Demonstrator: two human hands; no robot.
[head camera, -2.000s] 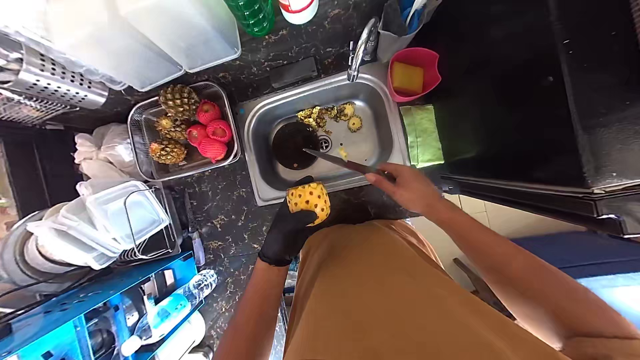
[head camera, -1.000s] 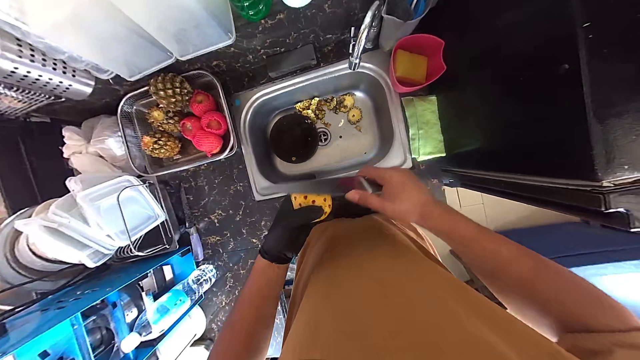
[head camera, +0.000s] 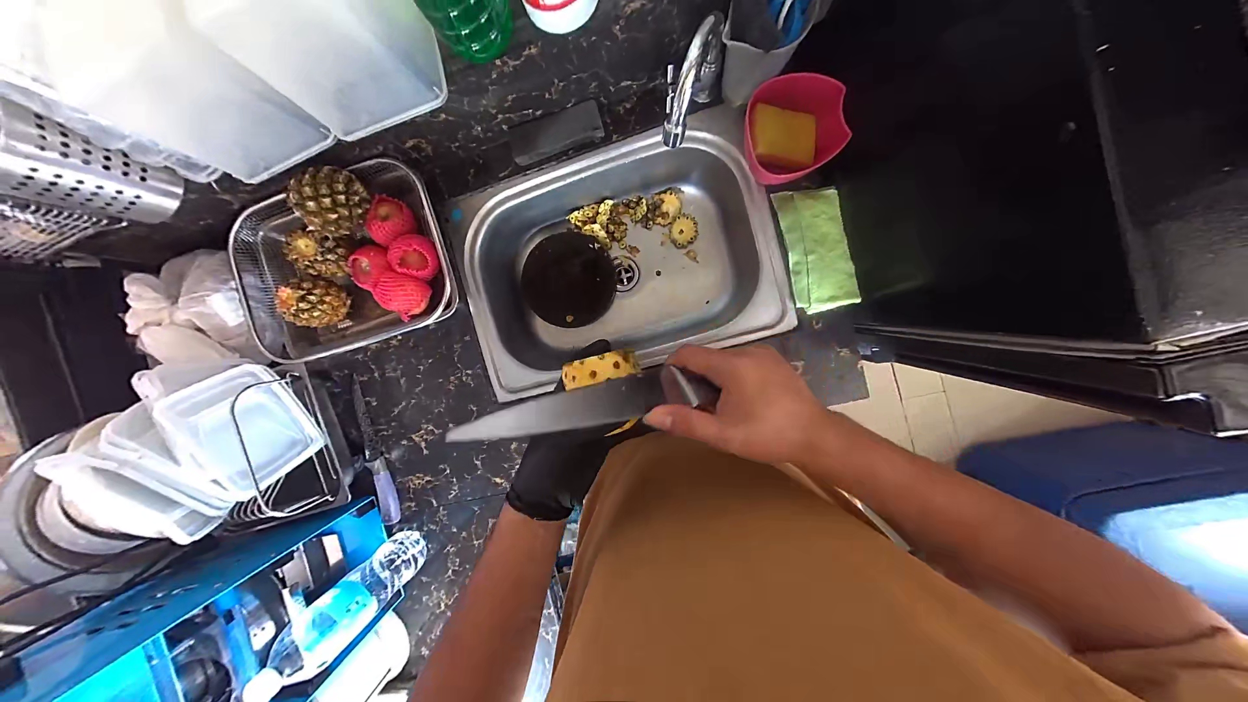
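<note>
At the near edge of the steel sink (head camera: 717, 330), my left hand (head camera: 558, 470), in a black glove, holds a peeled pineapple (head camera: 599, 370) with dark eyes in its yellow flesh. My right hand (head camera: 746, 402), bare, grips the handle of a large kitchen knife (head camera: 556, 411). The blade points left and lies over the near side of the pineapple, hiding part of it and of my left fingers. Inside the sink are pineapple peelings (head camera: 609, 219), cut round ends (head camera: 683, 230) and a dark round object (head camera: 568, 279) beside the drain.
Left of the sink, a wire basket (head camera: 444, 292) holds pineapples and net-wrapped fruit. Another knife (head camera: 375, 458) lies on the counter by a dish rack with plastic containers (head camera: 234, 429). A faucet (head camera: 692, 73), pink sponge holder (head camera: 834, 136) and green cloth (head camera: 817, 249) border the sink.
The knife has swung from pointing into the sink to lying across the pineapple, pointing left. My right hand has moved left and toward my body. Both hands have kept their hold.
</note>
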